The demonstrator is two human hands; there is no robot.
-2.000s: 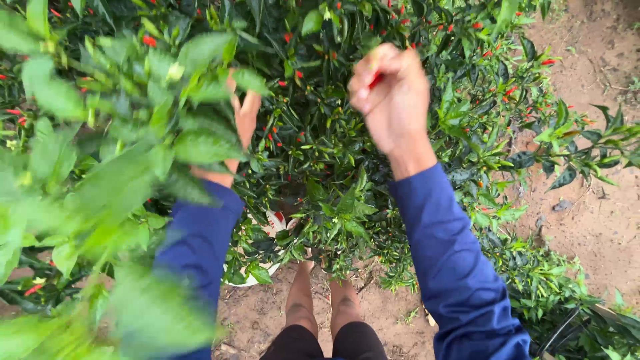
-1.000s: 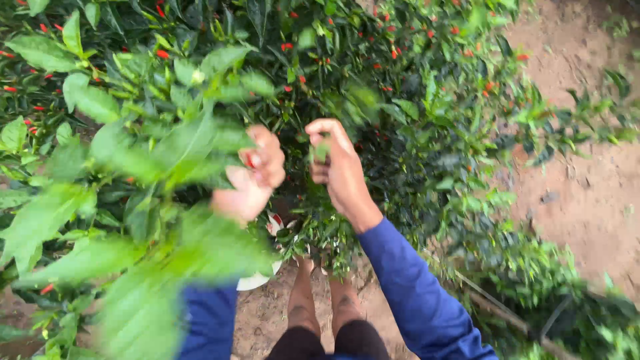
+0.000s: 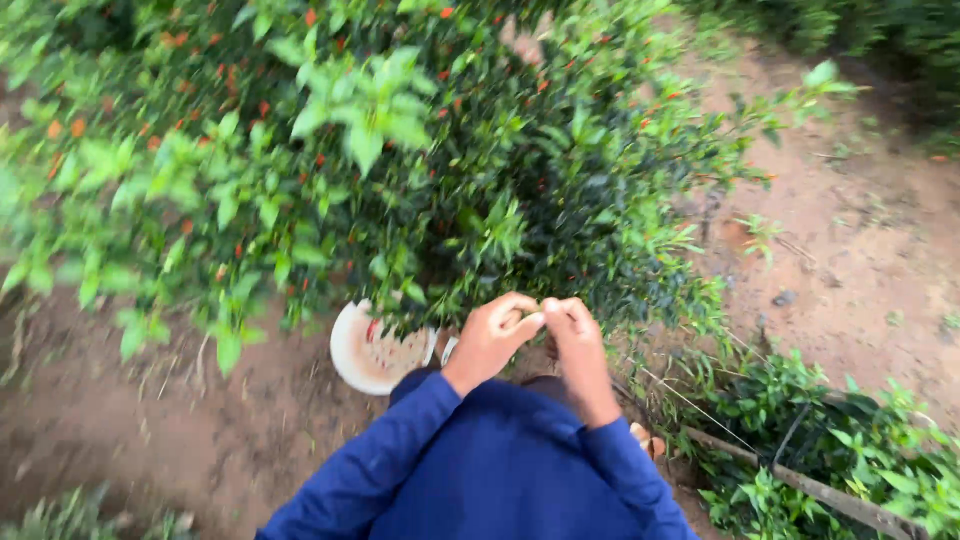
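Note:
My left hand (image 3: 495, 334) and my right hand (image 3: 579, 349) meet at the fingertips in front of my body, at the near edge of a chili pepper bush (image 3: 487, 180). A small greenish bit shows between the fingertips; what it is and which hand grips it cannot be made out. Red chili peppers dot the leaves of the bush. Below and left of my left hand, a round white basin (image 3: 349, 360) stands on the ground with some small red pieces inside, partly under the leaves.
Bare brown soil (image 3: 150, 420) lies at the left, and more soil runs along the right. At the lower right, a wooden pole (image 3: 832, 499) and a thin string cross beside more green plants. Leafy branches reach out toward the upper left.
Both hands have left the foliage and come together close to my body. The view has shifted, and the white basin shows much more fully than before.

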